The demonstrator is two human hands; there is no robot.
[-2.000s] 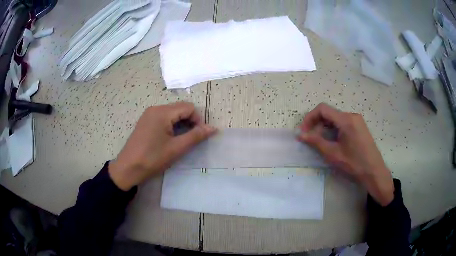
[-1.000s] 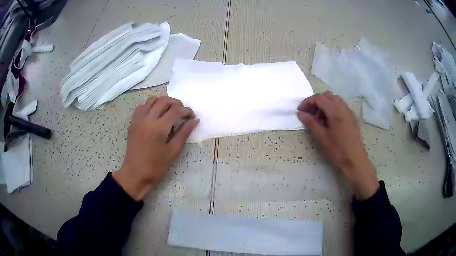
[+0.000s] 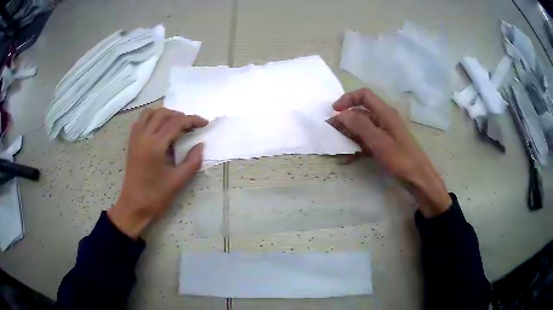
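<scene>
A stack of wide white panels (image 3: 254, 85) lies beyond the strips, its right side curved. My left hand (image 3: 160, 160) holds the stack's near left corner between thumb and fingers. My right hand (image 3: 382, 136) pinches the right end of a top layer, which looks slightly raised along a crease. The layer's edges under my fingers are partly hidden. A thin, see-through interlining strip (image 3: 291, 209) lies flat nearer me. An opaque white fabric strip (image 3: 273, 273) lies nearest me, apart from it.
A fanned bundle of cut pieces (image 3: 100, 85) and a curved white piece (image 3: 173, 63) lie left. A hammer (image 3: 21, 169) is at the left edge. Crumpled interlining scraps (image 3: 418, 66), fabric offcuts (image 3: 484, 85) and shears (image 3: 532, 145) lie right.
My hands have let go of the see-through strip, which now lies flat, and moved forward to the white panels. The top panel's near part has become creased and raised. The view has shifted.
</scene>
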